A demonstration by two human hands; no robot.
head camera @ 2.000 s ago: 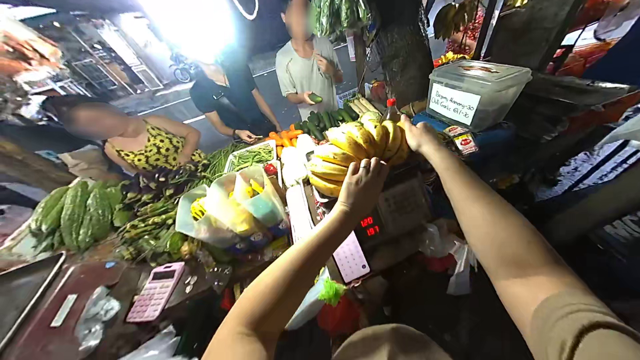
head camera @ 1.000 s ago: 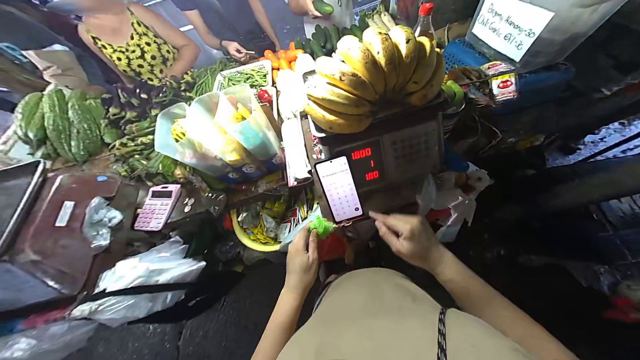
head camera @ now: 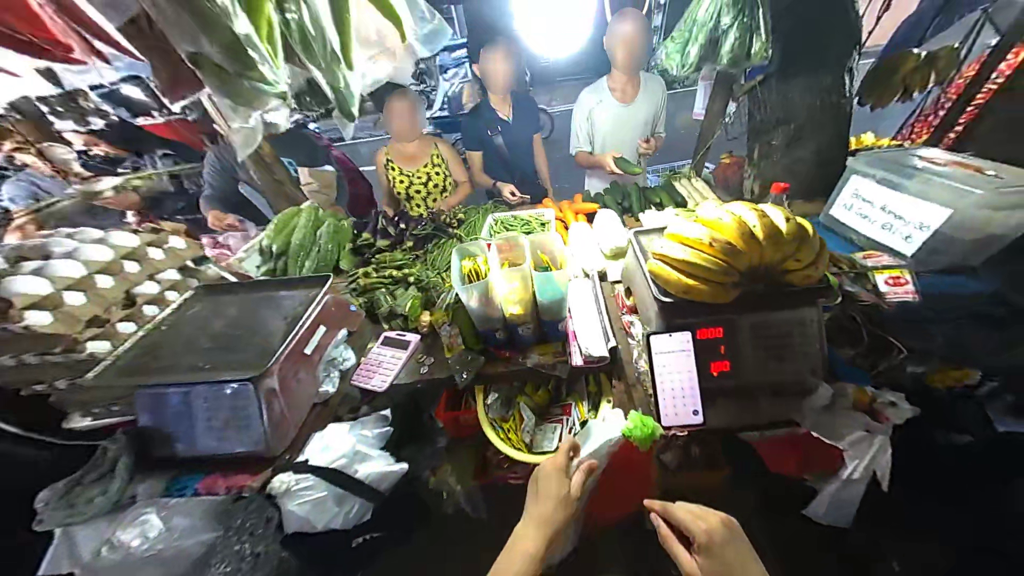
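Note:
In the head view my left hand point(head camera: 558, 490) is closed on a pale plastic bag point(head camera: 596, 440), from whose top bright green leaves point(head camera: 642, 430) stick out. To its right my right hand point(head camera: 698, 534) has bent fingers, near the bag but apart from it; nothing shows in it. A large bunch of bananas point(head camera: 732, 250) lies on the tray of a digital scale point(head camera: 764, 348) with red lit digits. A phone point(head camera: 676, 378) showing a keypad leans against the scale's front. Left of my hands is a yellow-rimmed basket point(head camera: 482, 428) of small packets.
A second scale point(head camera: 216, 324), a pink calculator point(head camera: 386, 360) and egg trays point(head camera: 96, 280) are at left. Plastic containers point(head camera: 512, 296), bitter gourds point(head camera: 308, 240) and carrots point(head camera: 572, 210) fill the middle. A lidded tub point(head camera: 928, 204) is at right. Several people stand beyond the stall.
Two seconds ago both hands were at the bananas; they are now below the scale. The left hand has kept hold of the bag since one second ago. The view has tilted up.

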